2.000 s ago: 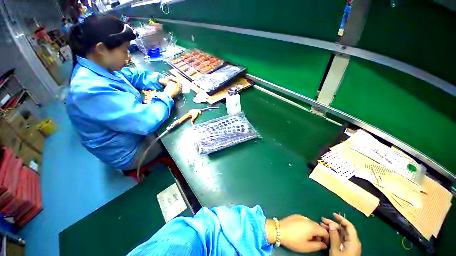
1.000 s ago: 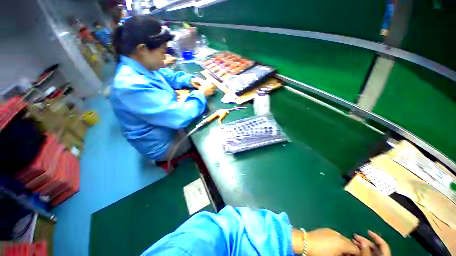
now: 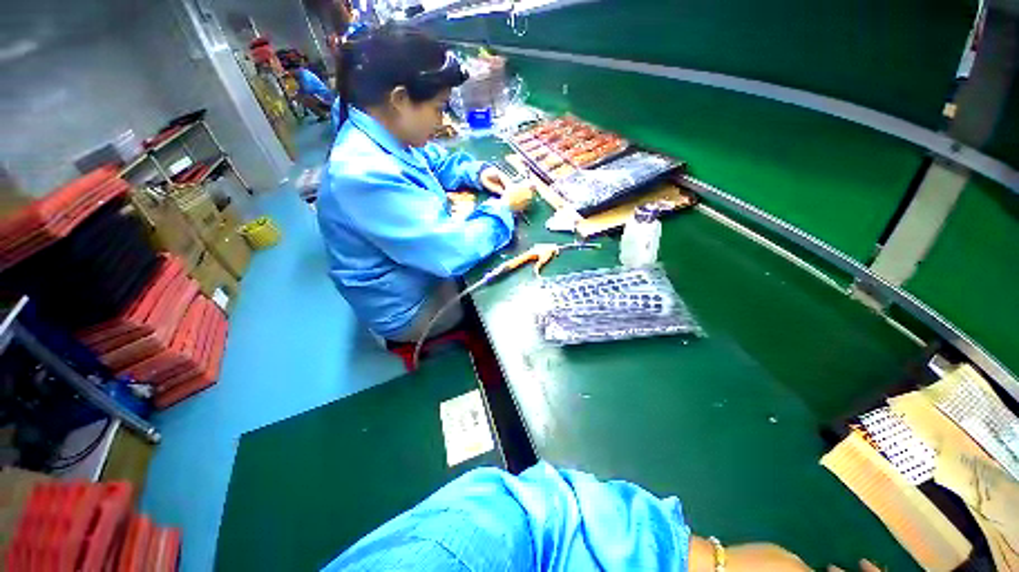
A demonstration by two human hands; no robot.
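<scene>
My left hand (image 3: 760, 558), with a beaded bracelet at the wrist below a blue sleeve, lies at the bottom edge. Its fingers are cut off or hidden. A sliver of fingertips (image 3: 858, 566), apparently my right hand, shows at the same edge. Whether either hand holds anything cannot be seen. The nearest things on the green bench (image 3: 626, 419) are a bagged tray of parts (image 3: 617, 306) in shiny clear plastic and, at the right, tan and white adhesive sticker sheets (image 3: 894, 492) on a black tray.
A neighbour in a blue smock (image 3: 408, 212) sits at the left, hands together over the bench. An air blow gun (image 3: 534, 258), a translucent bottle (image 3: 640, 237) and a tray of orange-brown parts (image 3: 570, 145) lie beyond. Stacked red trays (image 3: 168, 335) stand across the blue-floored aisle.
The view has swung left, so the bench items and neighbour appear further right and more aisle shows. My hands have slipped down to the bottom edge and are mostly cut off.
</scene>
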